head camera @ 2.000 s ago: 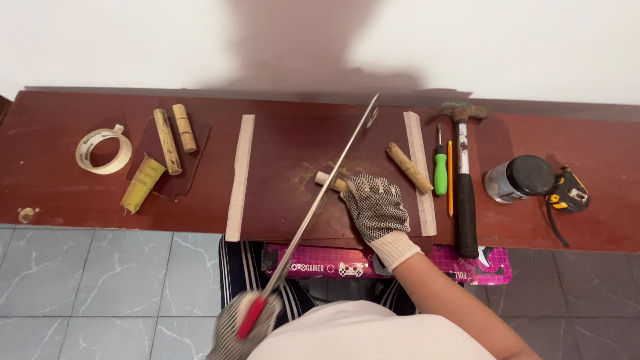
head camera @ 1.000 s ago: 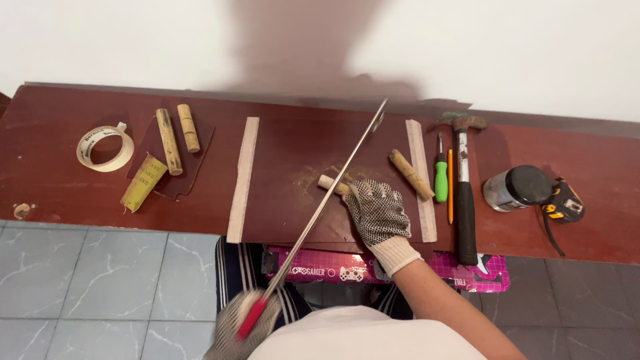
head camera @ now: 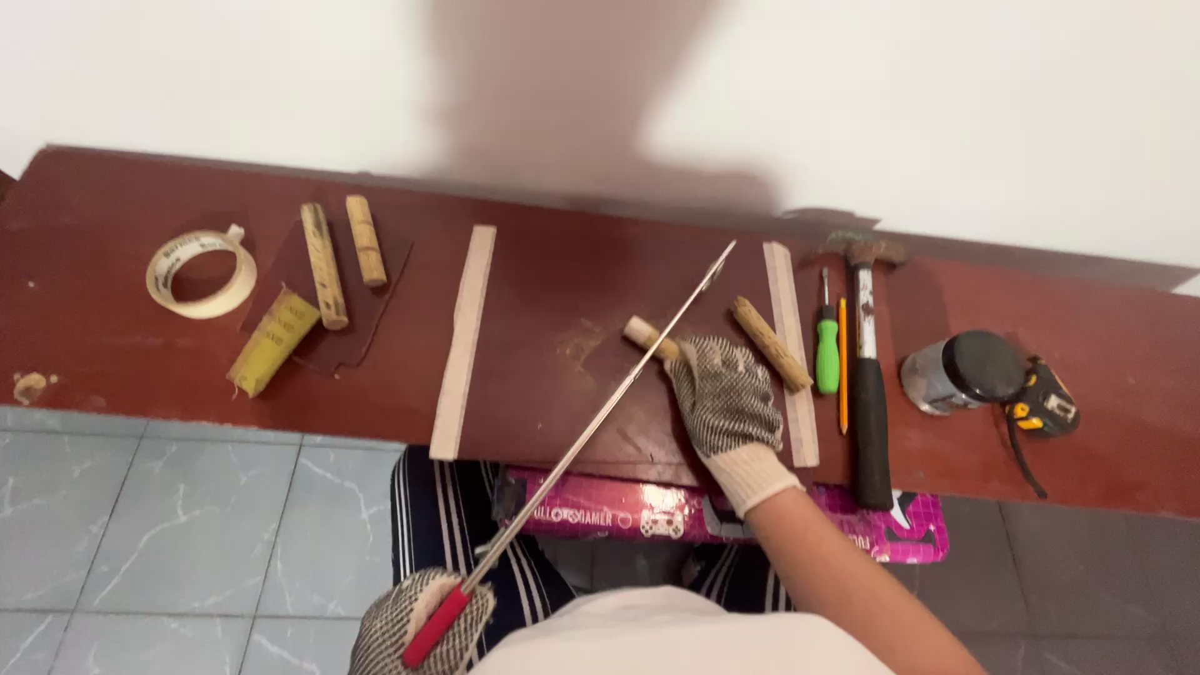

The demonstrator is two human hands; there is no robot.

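Observation:
At the lower left, my left hand (head camera: 422,619), in a patterned knit glove, grips the red handle of a hacksaw (head camera: 600,417). Its thin metal frame runs diagonally up over the bench and crosses a short round wooden stick (head camera: 642,330). My right hand (head camera: 727,394), gloved alike, presses that stick onto a dark red board (head camera: 553,412); whether the blade touches the wood cannot be told. Another stick (head camera: 771,344) lies just right of my right hand, by a pale strip (head camera: 792,356). A matching strip (head camera: 464,347) lines the board's left side. Sawdust (head camera: 583,345) marks the board.
Left: masking tape roll (head camera: 202,309), two sticks (head camera: 323,267) (head camera: 366,241), yellow folded sandpaper (head camera: 274,342). Right: green screwdriver (head camera: 827,356), pencil (head camera: 843,366), hammer (head camera: 872,431), black-lidded jar (head camera: 982,366), tape measure (head camera: 1045,403). A pink box (head camera: 609,511) sits below the bench edge.
The hacksaw and my left hand have moved back toward my body since the last earlier frame. My right hand stays on the same stick.

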